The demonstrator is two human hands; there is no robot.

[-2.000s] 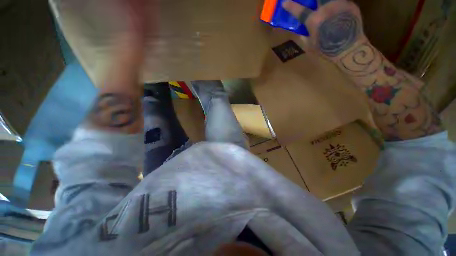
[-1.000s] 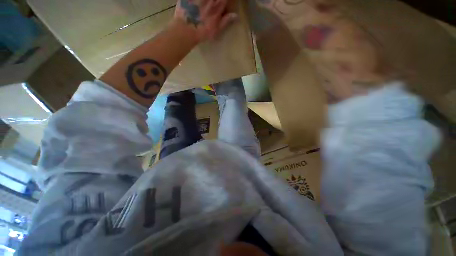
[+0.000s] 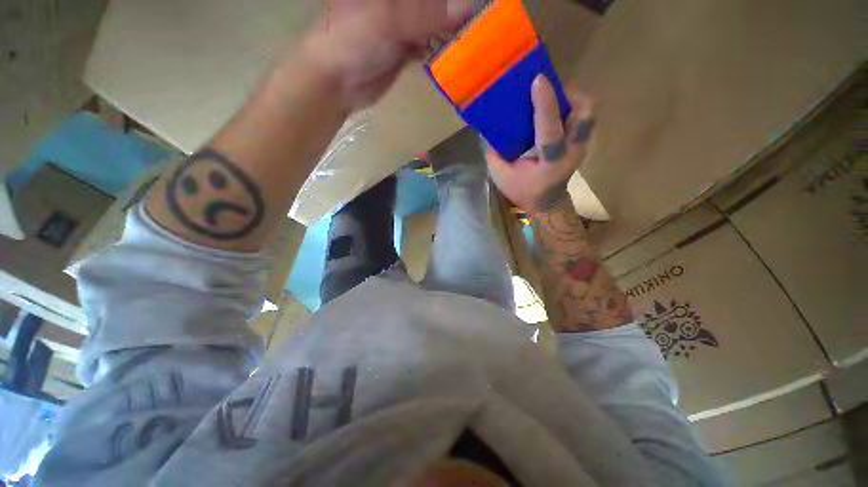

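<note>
My right hand (image 3: 544,157) is closed around the tape gun (image 3: 504,90), which has a blue body and an orange front edge. My left hand (image 3: 381,38) is blurred at the top of the picture, beside the orange edge. Its fingers are partly cut off or hidden behind the tape gun, so whether it grips anything cannot be told. A plain brown carton (image 3: 200,67) lies below and left of my left hand, with a glossy strip near its lower edge.
Printed ONIKUMA cartons (image 3: 752,314) are at the right, beside a large plain brown carton surface (image 3: 695,86). Another carton (image 3: 62,214) with a dark label is at the left, near blue floor (image 3: 114,152). My legs (image 3: 466,238) are below the work.
My right hand has come down towards the middle, bringing the tape gun into view. My left hand has left the carton's face and is now by the tape gun. The view has shifted.
</note>
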